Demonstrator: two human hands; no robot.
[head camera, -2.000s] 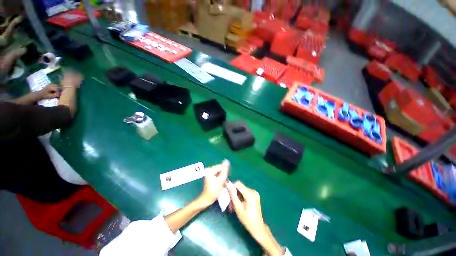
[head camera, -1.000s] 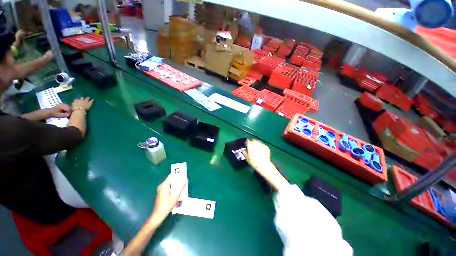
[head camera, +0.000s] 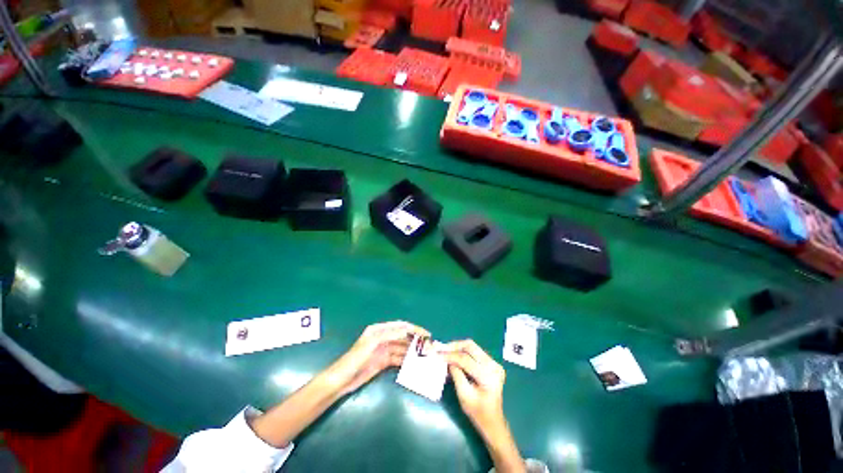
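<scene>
A white paper leaflet with a dark mark at its top is held between my two hands above the green belt. My left hand pinches its upper left edge. My right hand pinches its upper right side. Another long white leaflet with square marks lies flat left of my hands. An open black box base beyond my hands holds a white folded leaflet. A grey-black foam insert with a slot sits to its right, then a black lid with pale lettering.
A pump bottle stands at left. White slips and a card lie at right. More black boxes line the belt. A red tray of blue parts sits on the far ledge. Clear plastic lies at far right.
My right hand has left the open box, where a white leaflet now lies, and come back to my left hand. Both now hold one leaflet. The view has swung rightward and down.
</scene>
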